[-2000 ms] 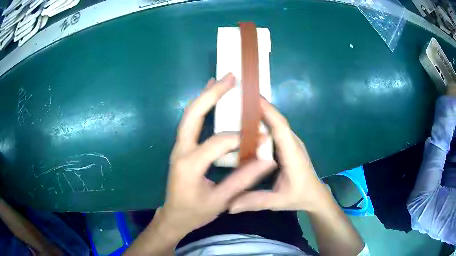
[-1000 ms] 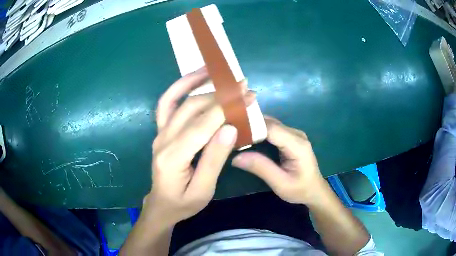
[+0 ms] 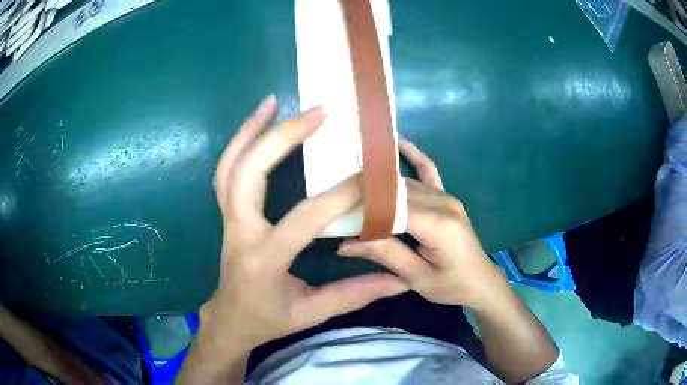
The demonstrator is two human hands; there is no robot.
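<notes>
The white housing [image 3: 325, 90] points away from me, its far end cut off by the top edge. A brown strap [image 3: 374, 113] runs lengthwise over it and bows up from its face. My left hand [image 3: 271, 203] is left of the housing with fingers spread. One fingertip is by its left edge, and another finger crosses the near part and goes out of sight at the strap. My right hand [image 3: 437, 241] holds the near right end, thumb below the end and fingers along the right side, partly hidden by the strap.
Dark green bench top [image 3: 151, 173]. White plastic pieces [image 3: 30, 26] lie at the upper left, a clear bag [image 3: 605, 19] at the upper right. Another pale housing [image 3: 667, 79] is at the right, by a person's sleeve [image 3: 661, 218]. Another person's arm [image 3: 45, 346] is lower left. Blue stools [image 3: 544, 263] stand below.
The housing has turned from a leftward slant to nearly straight ahead. My left fingers have spread and moved off the strap's top. My right hand has closed on the near end.
</notes>
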